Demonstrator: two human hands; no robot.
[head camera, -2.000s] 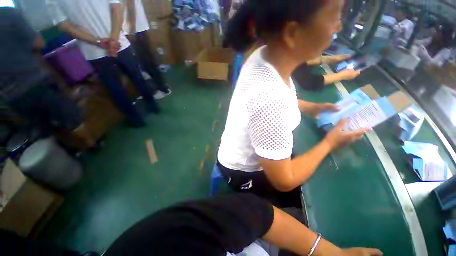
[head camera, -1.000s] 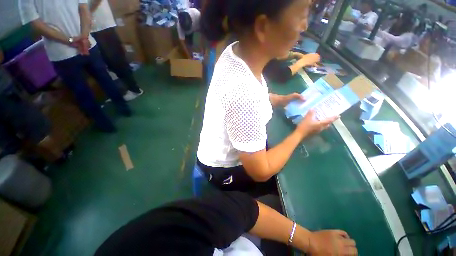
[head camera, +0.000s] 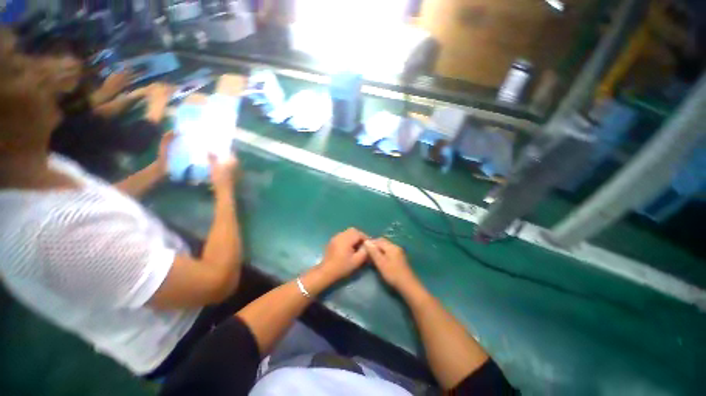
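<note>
My left hand (head camera: 346, 252) and my right hand (head camera: 389, 261) meet at the fingertips over the green bench top (head camera: 310, 209), near its front edge. Both are bare with curled fingers. A silver bracelet is on my left wrist. The picture is blurred, and I cannot tell whether a small thing is between the fingers. No carton is seen in my hands.
At left, a person in white (head camera: 101, 263) holds blue-white cartons (head camera: 203, 135). A pale rail (head camera: 333, 176) separates the bench from the belt, where cartons (head camera: 387, 131) lie. A grey tool (head camera: 534, 174) and a black cable (head camera: 495, 267) are at right.
The view has swung right and down to the bench. My left hand is now beside my right hand, which has come into view. The neighbour still holds cartons.
</note>
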